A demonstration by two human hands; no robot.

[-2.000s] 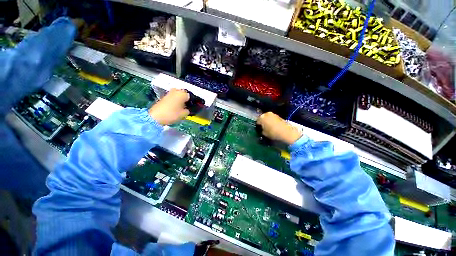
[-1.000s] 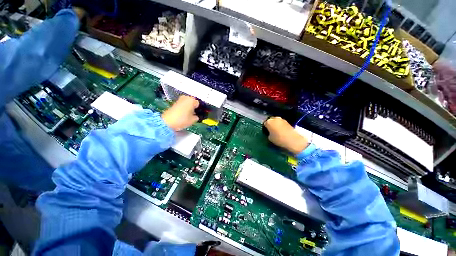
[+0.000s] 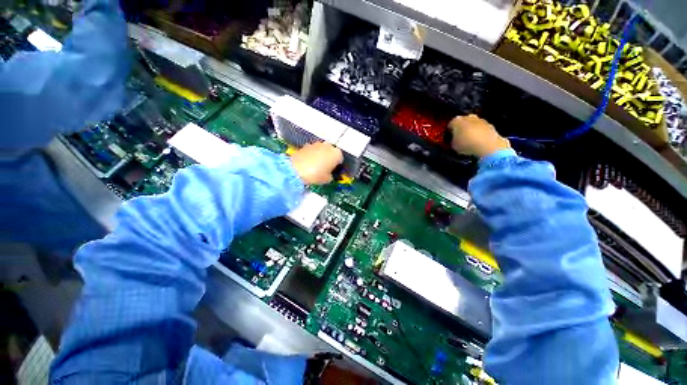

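Observation:
My left hand [image 3: 318, 162] is curled beside the finned heatsink [image 3: 312, 124] on the middle green circuit board [image 3: 239, 124]. Something dark shows at its fingertips; whether it is a held part cannot be told. My right hand [image 3: 477, 137] is over the right edge of the bin of red components [image 3: 419, 122], fingers bent down, fingertips hidden in shadow. Below it lies the right green circuit board [image 3: 361, 259] with a long white heatsink [image 3: 433, 278], a yellow strip [image 3: 479, 254] and small red parts near its far side. My right sleeve covers part of this board.
Bins of grey parts [image 3: 369, 68], blue-violet parts [image 3: 343, 113] and cream parts [image 3: 275, 34] stand under the shelf. Yellow-and-black parts [image 3: 584, 56] are on the upper shelf. A blue cord [image 3: 609, 90] hangs at right. Another person's blue sleeve [image 3: 64, 83] reaches in at left.
My right hand has moved from the far side of the right board up to the bins. Red parts now show on the board there. My left hand stays by the finned heatsink. The view has shifted.

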